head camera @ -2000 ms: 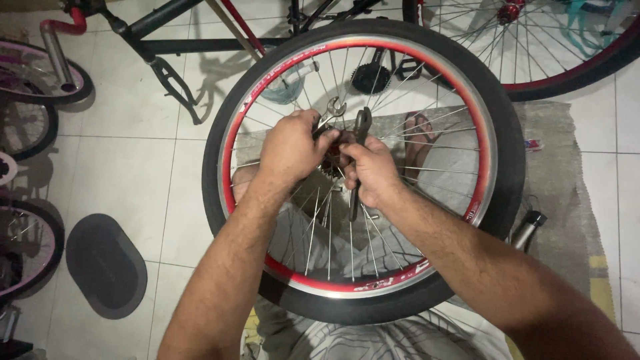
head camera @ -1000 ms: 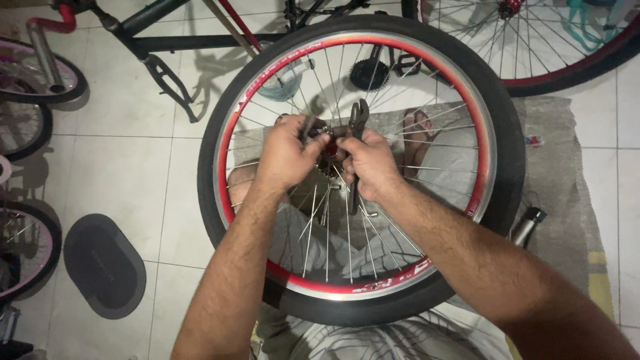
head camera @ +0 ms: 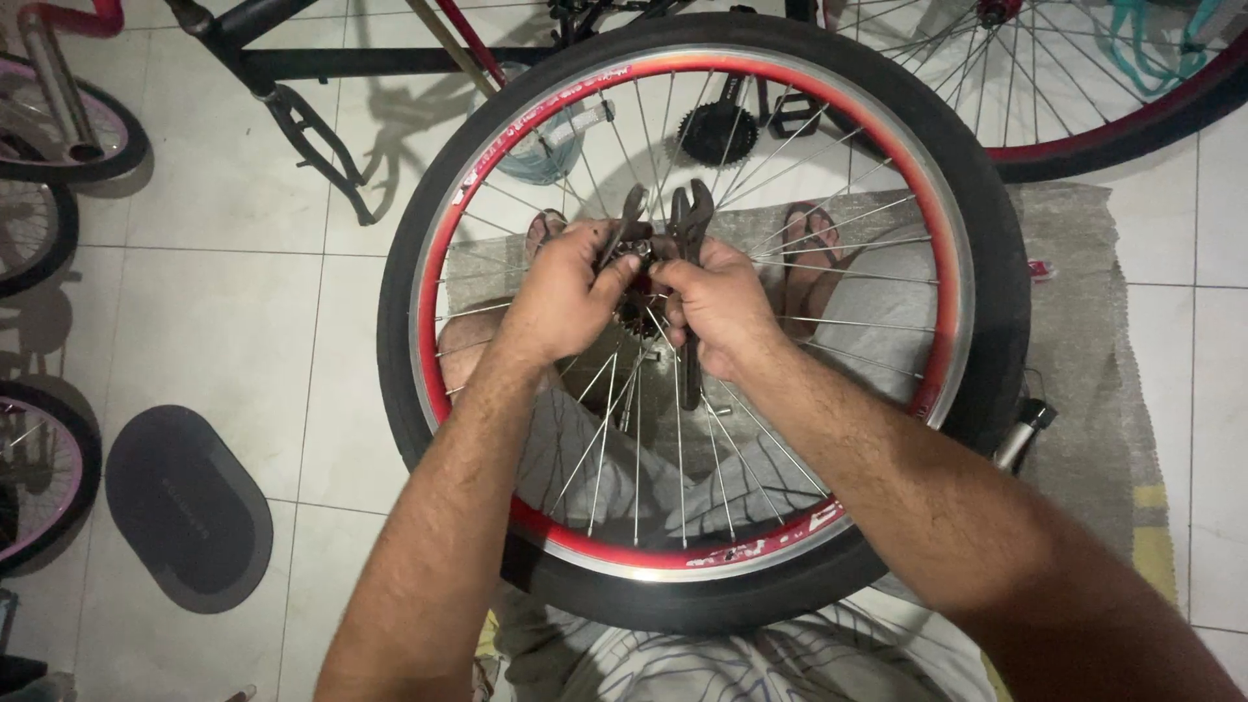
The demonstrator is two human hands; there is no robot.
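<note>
A bicycle wheel with a red rim (head camera: 934, 322) and black tyre lies across my lap. My left hand (head camera: 570, 292) is at its hub, with its fingers closed on a wrench (head camera: 634, 207) whose open jaw points up. My right hand (head camera: 720, 302) grips a dark adjustable wrench (head camera: 690, 219); its jaws rise above the hand and its handle hangs below. Both thumbs are close together at the hub axle (head camera: 639, 252). The sprocket (head camera: 639, 317) shows below them, partly hidden by the hands.
A black bicycle frame (head camera: 390, 63) and a crankset (head camera: 719, 134) lie beyond the wheel. Another red-rimmed wheel (head camera: 1072, 151) is at upper right. A woven mat (head camera: 1082, 341) is under me. A dark oval pad (head camera: 190, 507) and further wheels (head camera: 58, 478) are at left; a metal cylinder (head camera: 1024, 434) is at right.
Both hands have stayed at the hub with the wrenches. The wrench in my left hand has turned to a more upright angle than two seconds ago.
</note>
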